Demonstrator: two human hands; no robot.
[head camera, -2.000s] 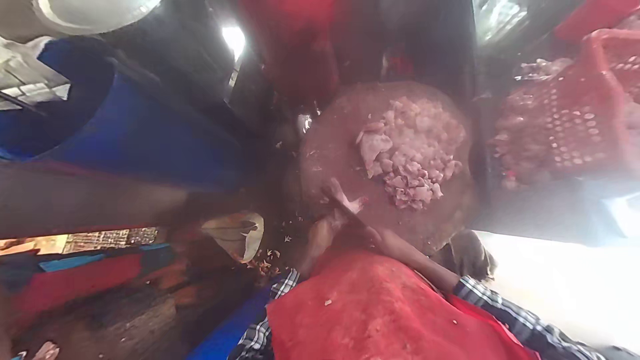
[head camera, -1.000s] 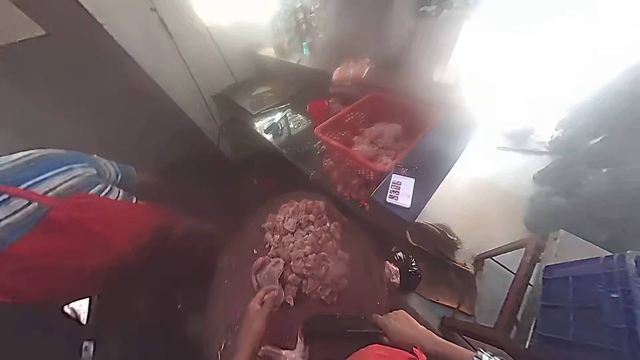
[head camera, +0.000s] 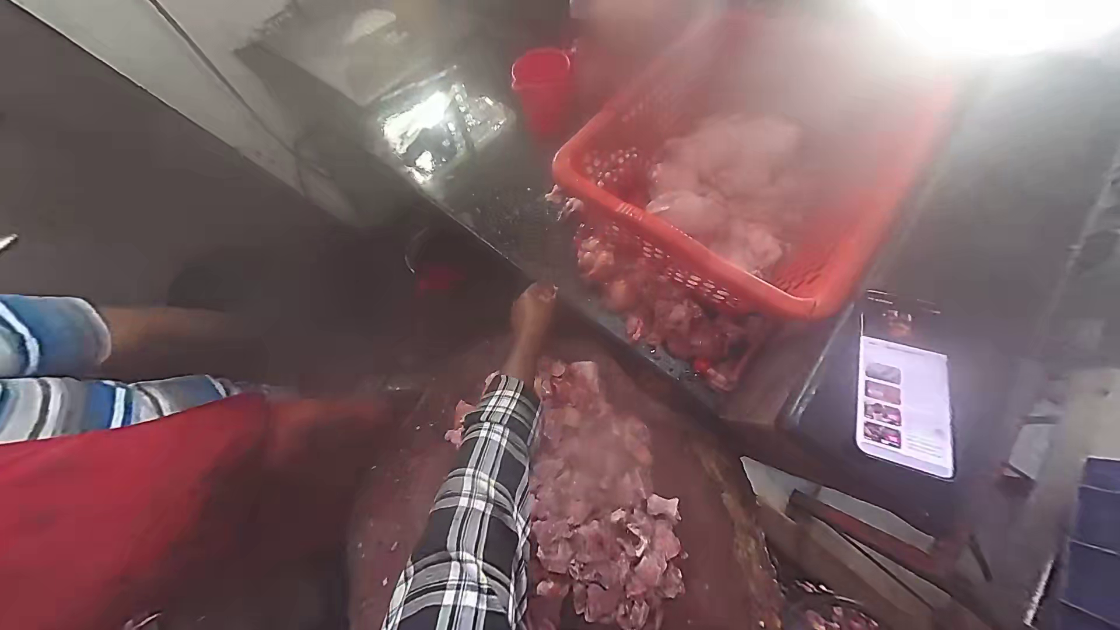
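My left hand (head camera: 533, 308), in a black-and-white plaid sleeve (head camera: 472, 507), is stretched forward over the far edge of the round chopping block (head camera: 700, 534). Its fingers look curled near the dark table's edge, short of the red basket; whether anything is in them cannot be told. Beneath and right of the forearm lies a heap of chopped raw meat (head camera: 604, 490) on the block. A smaller piece of meat (head camera: 458, 420) shows left of the sleeve. My right hand is out of view.
A red perforated plastic basket (head camera: 700, 254) holds pale meat (head camera: 726, 192), with more meat pieces (head camera: 674, 315) beside it. A phone (head camera: 906, 402) lies at the table's right corner. A red cup (head camera: 542, 83) stands behind. Another person's red garment (head camera: 131, 499) and striped sleeve (head camera: 52, 332) are at left.
My left hand has moved from the meat on the block forward to the table's edge. My right hand, seen on a dark-bladed tool one second ago, has left the view. The view has shifted.
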